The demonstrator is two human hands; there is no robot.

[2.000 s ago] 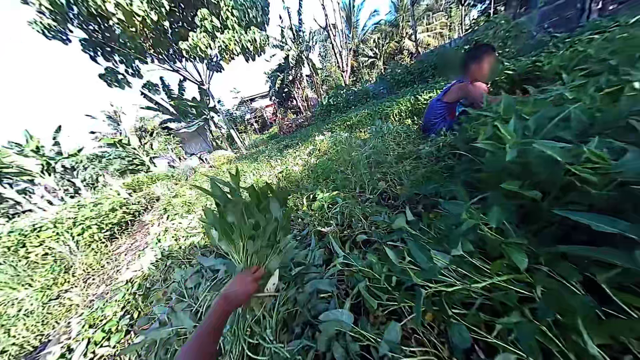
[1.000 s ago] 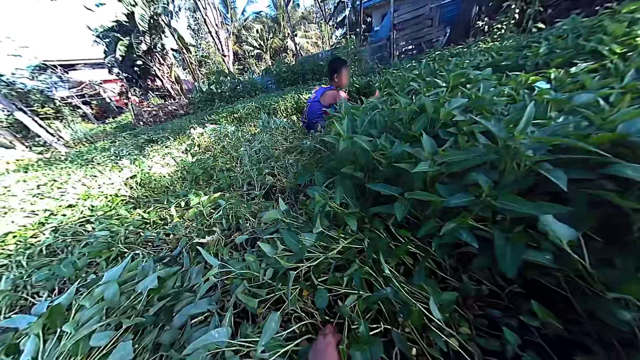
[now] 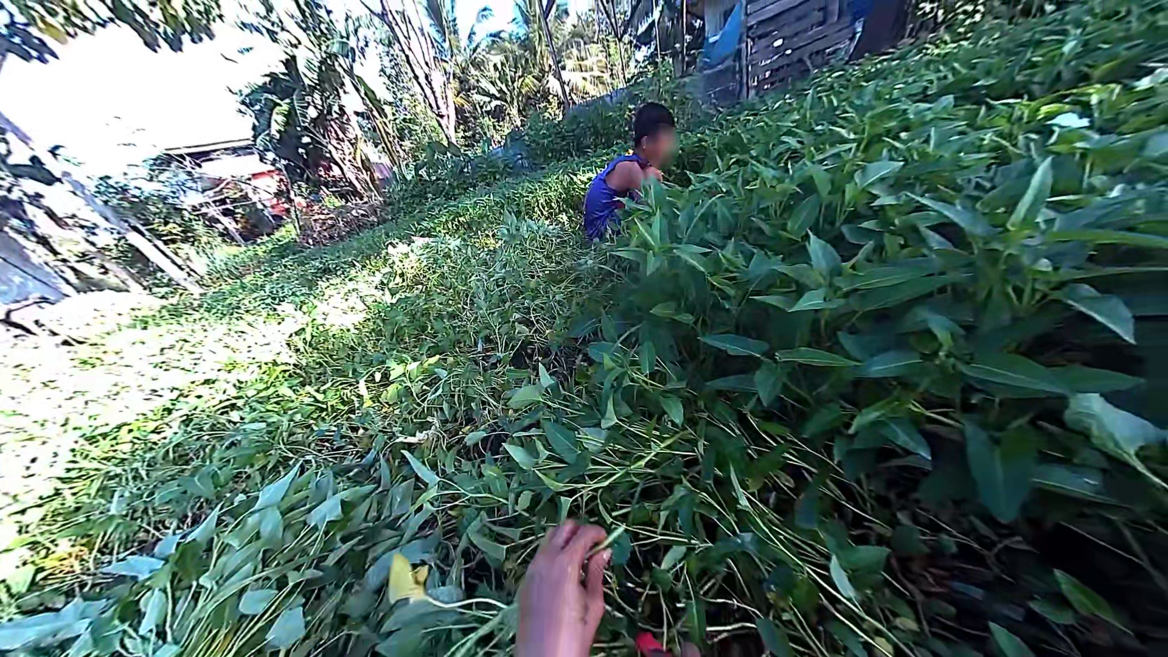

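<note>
At the bottom centre, my left hand (image 3: 558, 589) has its fingers curled, with a thin green stem (image 3: 607, 540) between thumb and fingertips. Long-stemmed leafy greens (image 3: 730, 474) with narrow, pointed leaves surround it. To its left are a yellow leaf (image 3: 406, 579) and pale stems. A small red object (image 3: 650, 643) shows at the bottom edge, right of my left wrist. Beside it is a sliver of skin, likely my right hand (image 3: 689, 650); its grip is hidden. Leafy stems (image 3: 274, 547) lie flattened at the lower left.
Another person (image 3: 616, 187) in a blue sleeveless top crouches farther up at the edge of the taller plants. Dense, upright foliage (image 3: 912, 301) covers the right side. Low, trampled growth (image 3: 411, 347) runs up the left. Trees and a wooden structure (image 3: 794, 41) stand behind.
Two seconds ago my left hand held a large leafy bunch; now only a thin stem shows at its fingertips. Since one second ago the hand has come further into view, and a red object shows.
</note>
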